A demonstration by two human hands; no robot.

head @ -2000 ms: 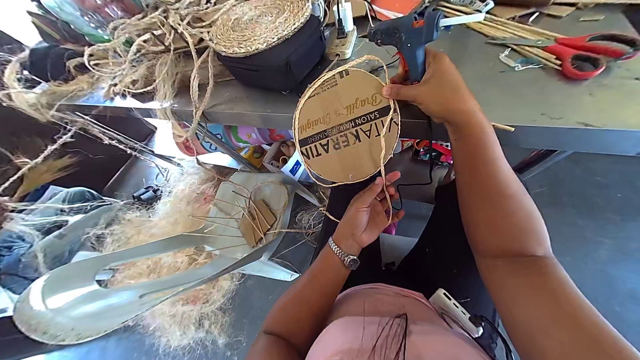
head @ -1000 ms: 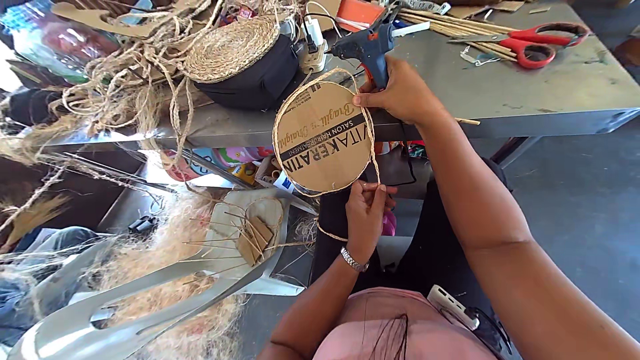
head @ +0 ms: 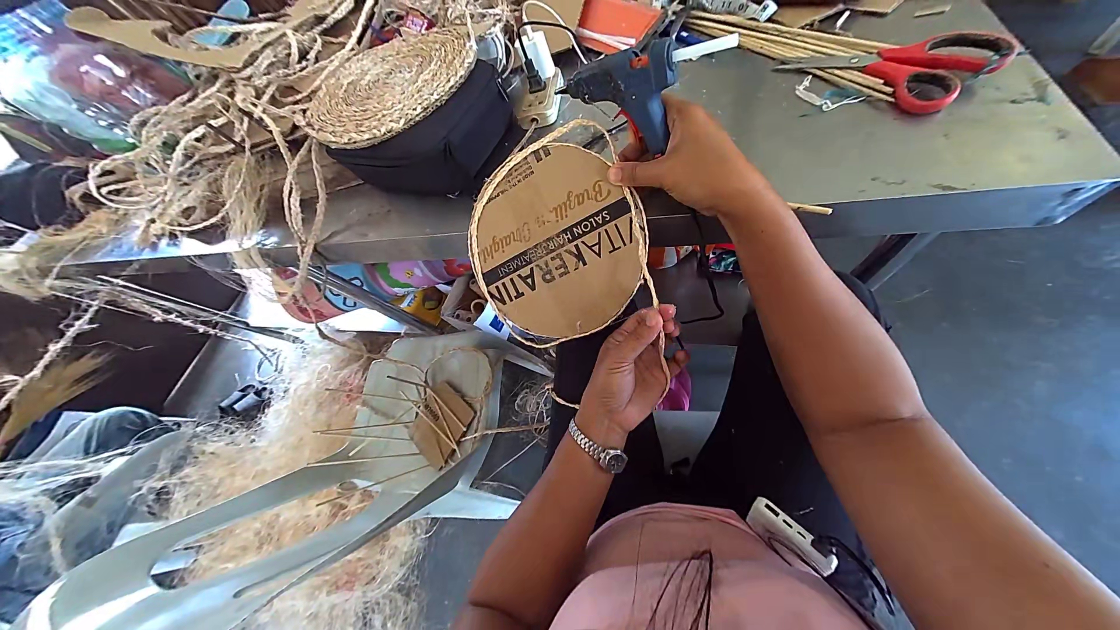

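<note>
My right hand (head: pixel 696 162) grips the handle of a dark hot glue gun (head: pixel 634 92), its thumb at the upper right edge of a round cardboard disc (head: pixel 560 254). The disc bears print, and thin braided fiber cord (head: pixel 475 236) runs around its rim. Below the disc's lower right edge, my left hand (head: pixel 630 363) pinches the cord between thumb and fingers; a length of it hangs past the hand. A white glue stick (head: pixel 704 47) projects from the back of the gun.
On the metal table (head: pixel 840 166) lie red-handled scissors (head: pixel 927 74), thin sticks (head: pixel 787 39), a power strip (head: pixel 538 101), a black round case topped by a coiled fiber mat (head: pixel 394 87), and tangled braided cord (head: pixel 254 114). A plastic chair (head: pixel 385 385) holding cardboard pieces stands left, beside loose fiber (head: pixel 289 507).
Both hands stay at the disc's right side, the right on the glue gun and the left on the cord. The disc has tilted slightly since the first view.
</note>
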